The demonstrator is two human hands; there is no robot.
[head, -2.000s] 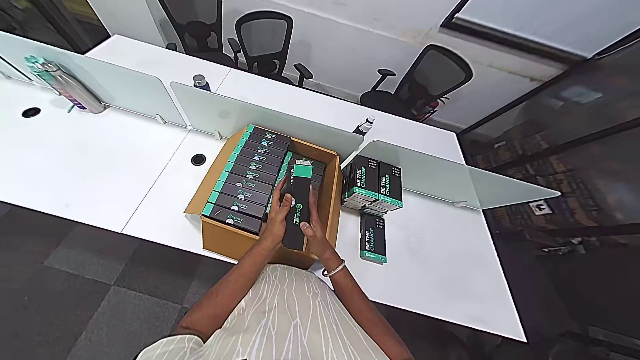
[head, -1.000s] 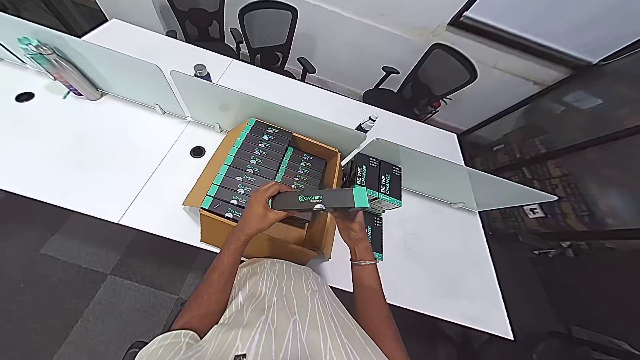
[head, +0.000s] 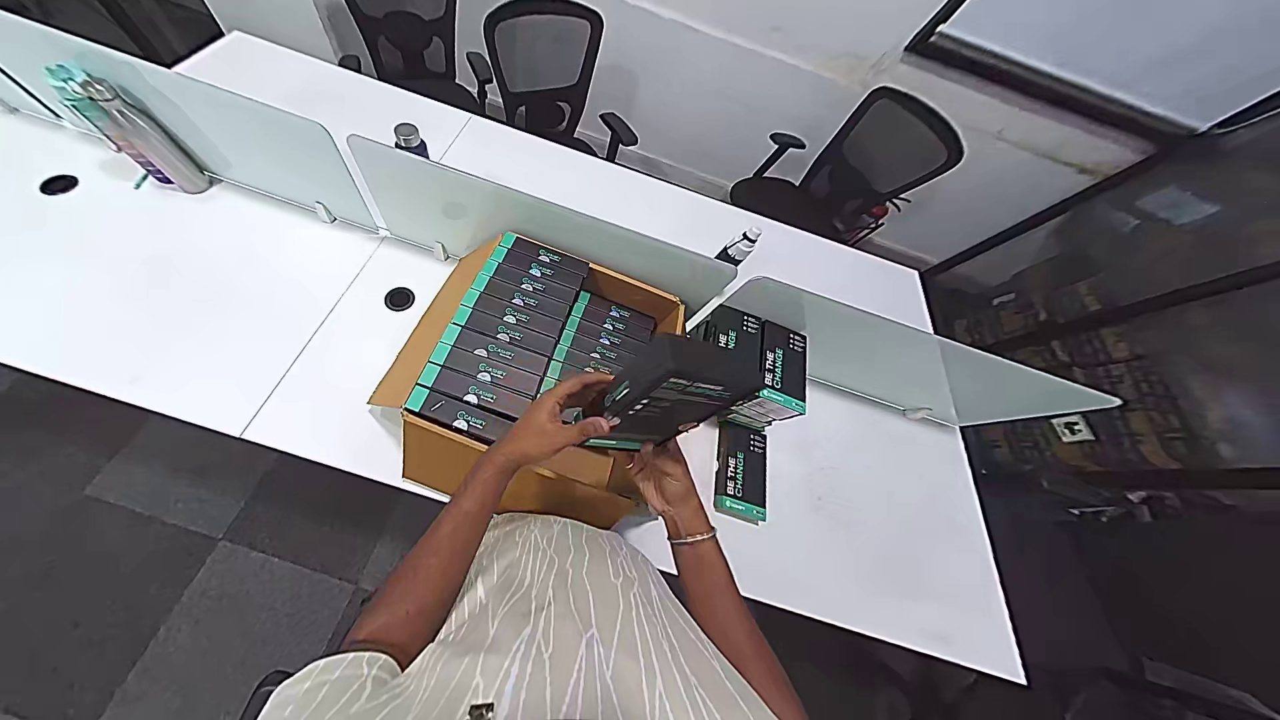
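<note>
My left hand (head: 556,420) and my right hand (head: 664,478) hold a black and green box (head: 680,390), tilted, over the right part of an open cardboard carton (head: 430,455). The left thumb lies on the box's near edge; the right fingers support it from below, partly hidden. Inside the carton, similar slim boxes (head: 497,370) stand in two rows with green ends. Right of the carton, stacked boxes (head: 783,365) stand against the divider, and one more box (head: 742,475) lies nearer to me on the white desk.
Frosted dividers (head: 540,220) run along the white desk (head: 880,500) behind the carton. A steel bottle (head: 150,140) stands at the far left, and smaller bottles (head: 740,245) stand beyond the dividers. Mesh office chairs (head: 545,65) are on the far side. A round cable grommet (head: 399,298) lies left of the carton.
The held box has turned from showing its narrow side a second ago to showing a broad, printed face. Two seconds ago it was upright between both hands over the carton.
</note>
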